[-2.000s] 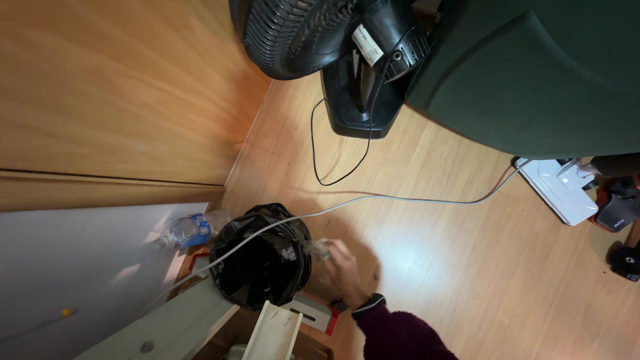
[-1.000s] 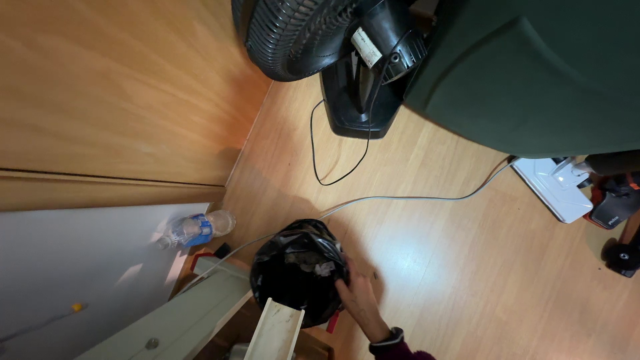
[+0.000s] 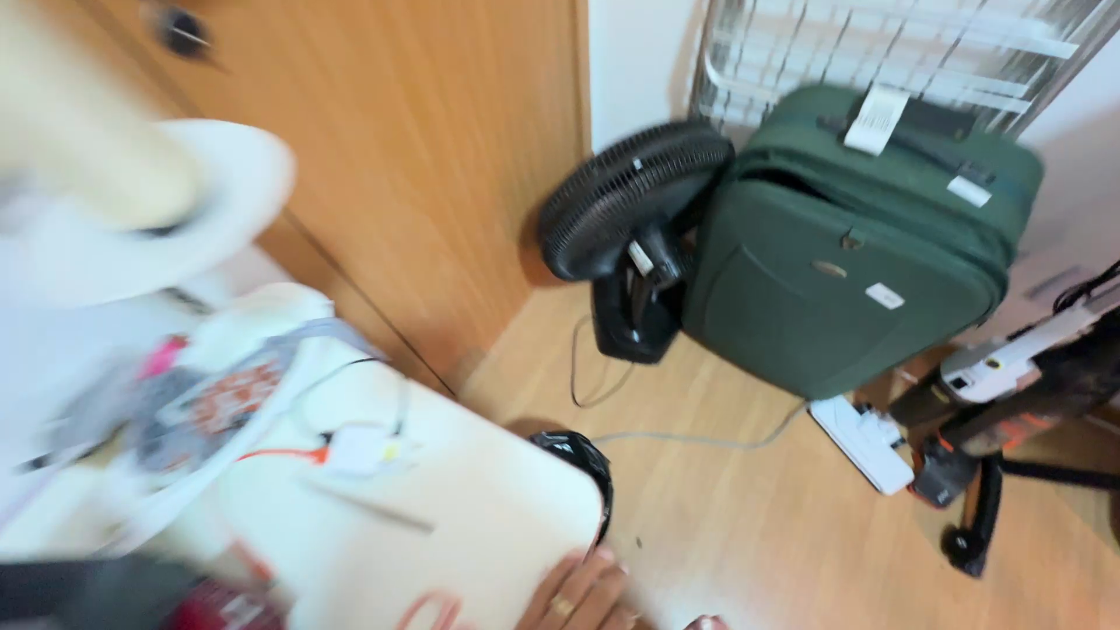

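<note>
At the bottom edge, my left hand (image 3: 577, 597), with a ring on one finger, lies at the rounded edge of the white table (image 3: 516, 490); its fingers are stretched and nothing shows in them. Just right of it, a small bit of skin is cut off by the frame; whether it belongs to my right hand cannot be told. Behind the table corner, the bin with a black plastic liner (image 3: 582, 459) is mostly hidden. A white plug-like adapter (image 3: 359, 448) with an orange cable and a slim grey stick (image 3: 376, 507) lie on the tabletop.
A black fan (image 3: 634, 197) and a green suitcase (image 3: 853, 271) stand by the wooden door (image 3: 437, 157). A grey cable crosses the floor to a white vacuum head (image 3: 862, 442). Blurred bags (image 3: 227, 402) cover the table's left side. A chair caster (image 3: 962, 549) is at right.
The view has swung up, bringing the tabletop and whole suitcase into sight. The hand in a dark sleeve, earlier at the bin's rim, is no longer there. The bin is now largely covered by the table.
</note>
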